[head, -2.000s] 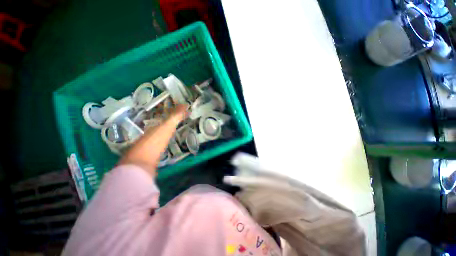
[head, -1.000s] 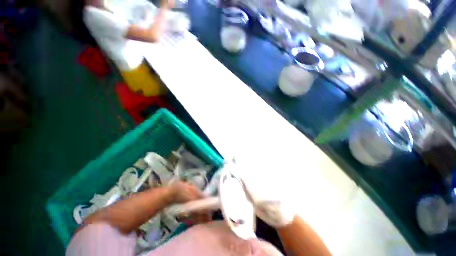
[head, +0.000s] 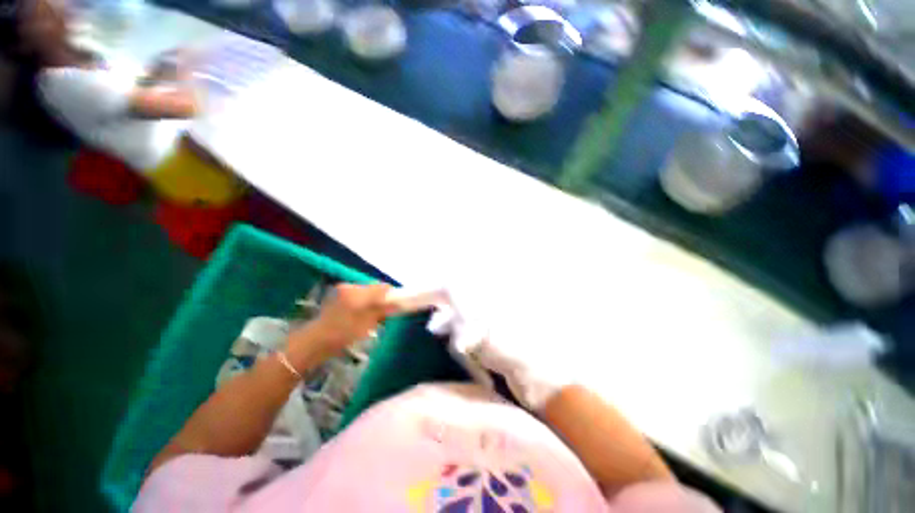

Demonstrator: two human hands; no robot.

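Observation:
My left hand (head: 359, 309) is closed around a white plastic handle part (head: 409, 299), held over the crate's edge near the bench. My right hand (head: 514, 373) is wrapped in a pale wiping cloth (head: 456, 329), which meets the far end of the part; its fingers are hidden by the cloth. The part's shape is blurred. The green parts crate (head: 186, 336) stands below my left arm, with jumbled white parts (head: 259, 336) inside, partly hidden by the arm.
The long white bench (head: 401, 180) runs beside me. A small ring-shaped part (head: 737, 436) and loose white parts (head: 828, 346) lie at its right end. Kettle-like bodies (head: 527, 82) stand on the dark conveyor beyond. A person in white (head: 110, 110) sits at the far left.
My left hand came up from inside the crate with a white part, and both hands came together at it. Now they are nearer the bench edge, and the view has turned right.

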